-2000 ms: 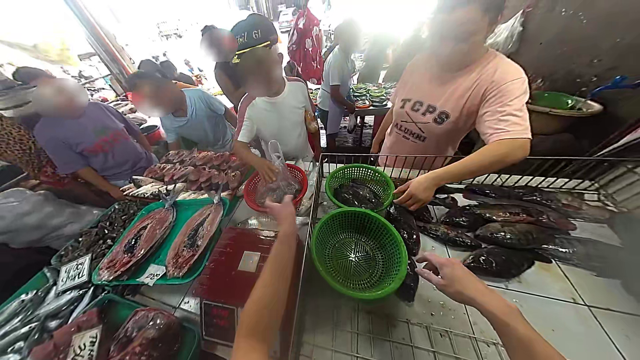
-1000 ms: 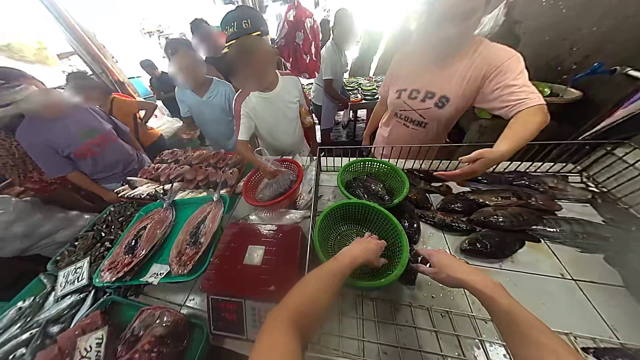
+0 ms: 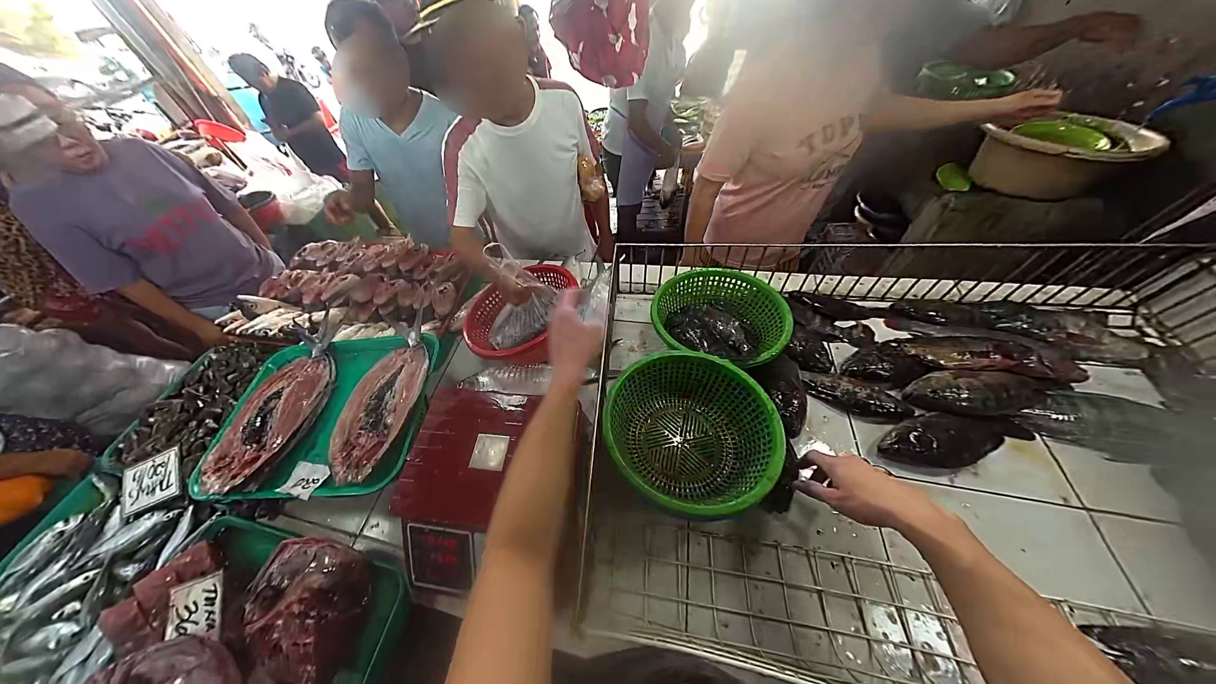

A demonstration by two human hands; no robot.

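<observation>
My left hand [image 3: 576, 334], blurred, reaches forward at the right side of a red plastic basket [image 3: 483, 323]; whether it holds anything cannot be told. A person's hand holds a clear plastic bag [image 3: 524, 321] in that basket. My right hand [image 3: 845, 484] pinches the edge of something dark, perhaps a fish or dark plastic, just right of the nearer green basket [image 3: 695, 432], which has no fish in it. Behind it, a second green basket [image 3: 722, 318] holds dark fish. More dark whole fish [image 3: 969, 391] lie on white tiles to the right.
A red digital scale [image 3: 456, 465] stands left of the wire rack [image 3: 760, 579]. Green trays [image 3: 418, 404] with split fish, small fish and red meat fill the left. Wire fencing [image 3: 883, 249] borders the tiles. Several people stand across the counter; a large tub [image 3: 1031, 166] is at the back right.
My left hand has moved from inside the nearer green basket forward and left to beside the red basket. The person in the pink shirt has turned away. The view has moved somewhat.
</observation>
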